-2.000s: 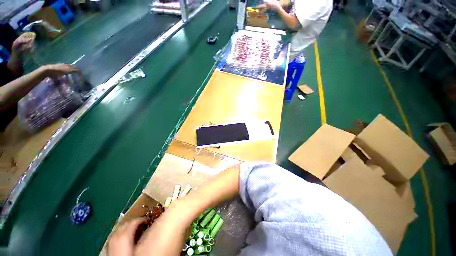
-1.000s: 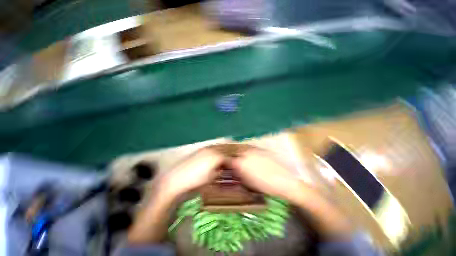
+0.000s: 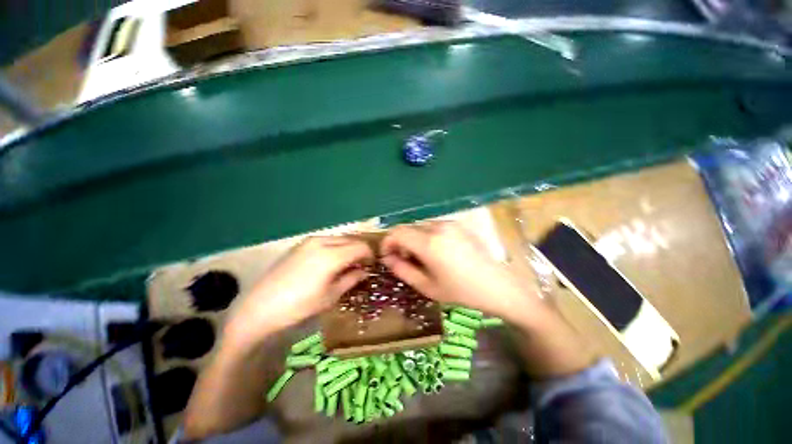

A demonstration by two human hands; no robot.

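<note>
A shallow brown carton tray [image 3: 382,347] lies in front of me with a heap of small red-and-silver parts [image 3: 382,297] in it. My left hand [image 3: 326,273] and my right hand [image 3: 434,260] meet over the tray's far side, fingers bent and fingertips close together. Whether they hold a small part is too small to tell. Many green cylinders [image 3: 365,386] lie around the tray's near side and both ends. A round blue unit [image 3: 418,150] with a pale wire lies on the green belt beyond the tray.
Black round housings [image 3: 188,337] lie in a row on the left. A white-and-black flat item [image 3: 595,277] lies on the cardboard sheet [image 3: 686,225] at right. A clear plastic bag [image 3: 760,204] is at far right. A pale machine [image 3: 61,368] with a black cable stands at lower left.
The view has swung from along the bench to facing the belt. Both hands are now over the tray, where earlier one arm reached in. The blue unit appears slightly farther right than a second ago.
</note>
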